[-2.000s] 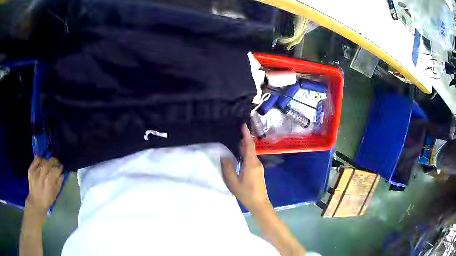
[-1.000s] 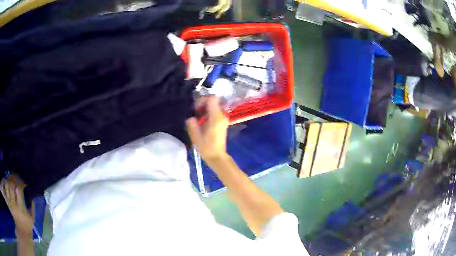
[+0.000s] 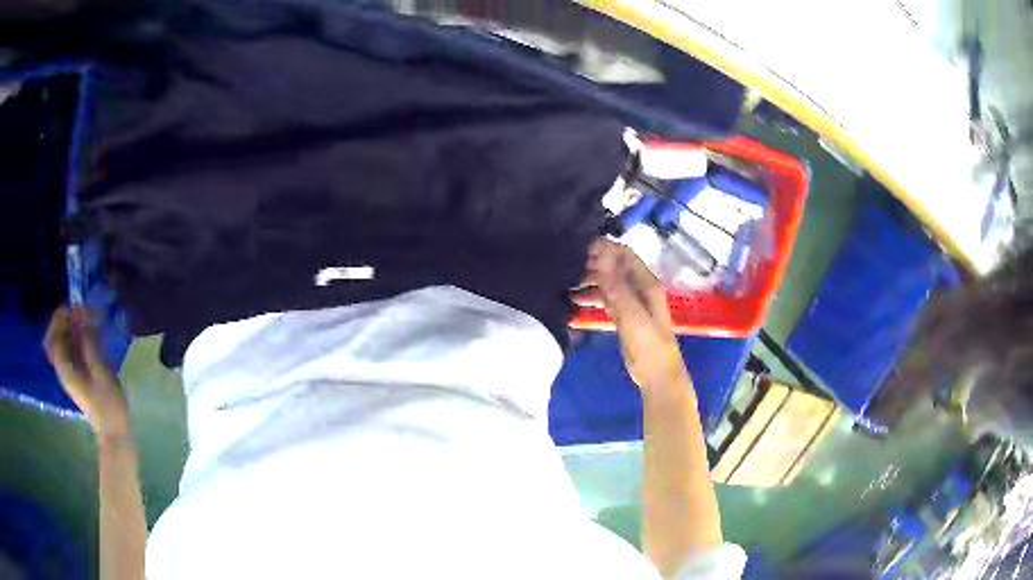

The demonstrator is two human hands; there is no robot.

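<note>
Dark garment pieces [image 3: 374, 170] lie spread over my lap, with a small white label [image 3: 344, 274] near the edge closest to me. My left hand [image 3: 85, 357] is at the far left, beside the garment's left end and the rim of a blue crate; its fingers are blurred and I cannot tell if they grip anything. My right hand [image 3: 625, 289] is at the garment's right end, over the near left part of the red tray [image 3: 782, 244]. Its fingers are partly spread, and I cannot tell if they touch the cloth.
The red tray holds blue and white items and clear bags, and sits on a blue crate [image 3: 600, 391]. Another blue crate [image 3: 34, 272] is at the left. A white table with a yellow edge [image 3: 793, 102] curves across the upper right. A wooden stool [image 3: 776, 436] and a blue bin [image 3: 867, 306] stand right.
The view has swung back left since one second ago, so everything sits further right. My right hand remains by the garment's right end and the red tray. More dark cloth shows along the tray's far side.
</note>
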